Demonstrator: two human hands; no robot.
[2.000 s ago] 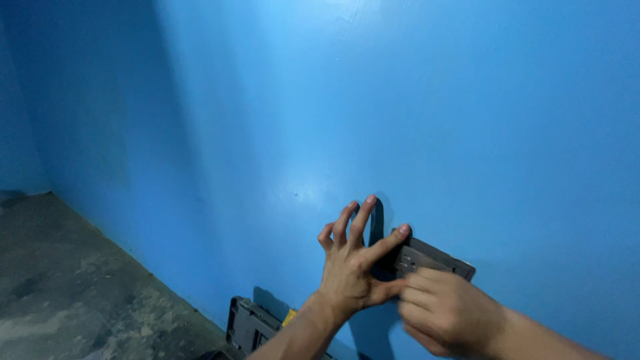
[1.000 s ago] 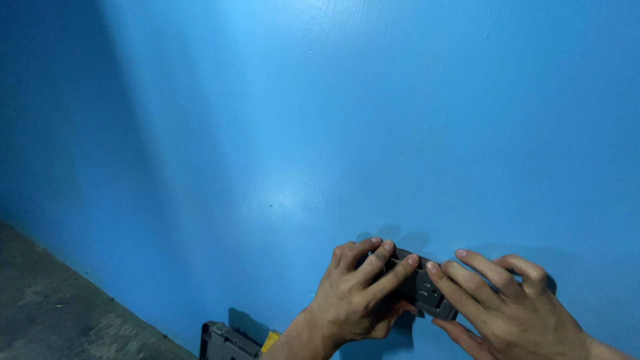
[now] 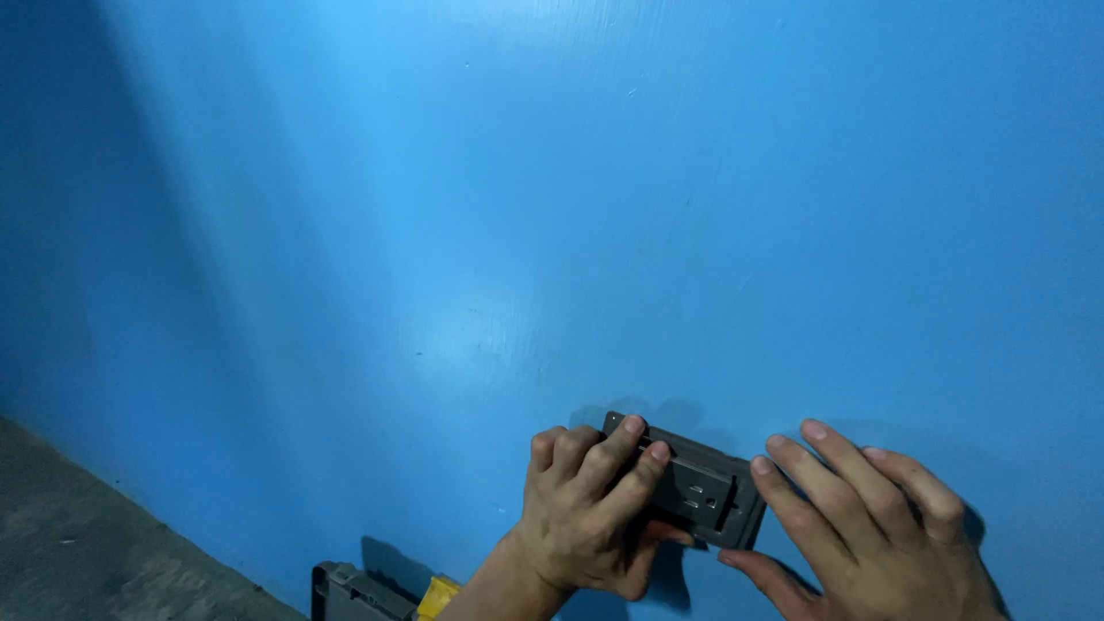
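Note:
A dark grey electrical outlet (image 3: 693,492) with three-prong sockets sits in a dark rectangular frame (image 3: 743,504) at the blue wall, tilted down to the right. My left hand (image 3: 595,509) grips its left end, two fingertips on the face and the thumb beneath. At the right end is my right hand (image 3: 871,526), fingers spread, index fingertip and thumb at or very near the frame's edge; whether they touch is hard to tell. What lies behind the outlet is hidden.
The glossy blue wall (image 3: 483,216) fills most of the view. At the bottom, a dark grey plastic box or cover (image 3: 358,595) stands by the wall beside a yellow object (image 3: 438,597), partly behind my left forearm. A grey concrete floor (image 3: 103,552) shows at lower left.
My right hand was closed by the outlet two seconds ago, then spread with fingertips on its right end. It now sits slightly off to the right. My left hand stays on the left end.

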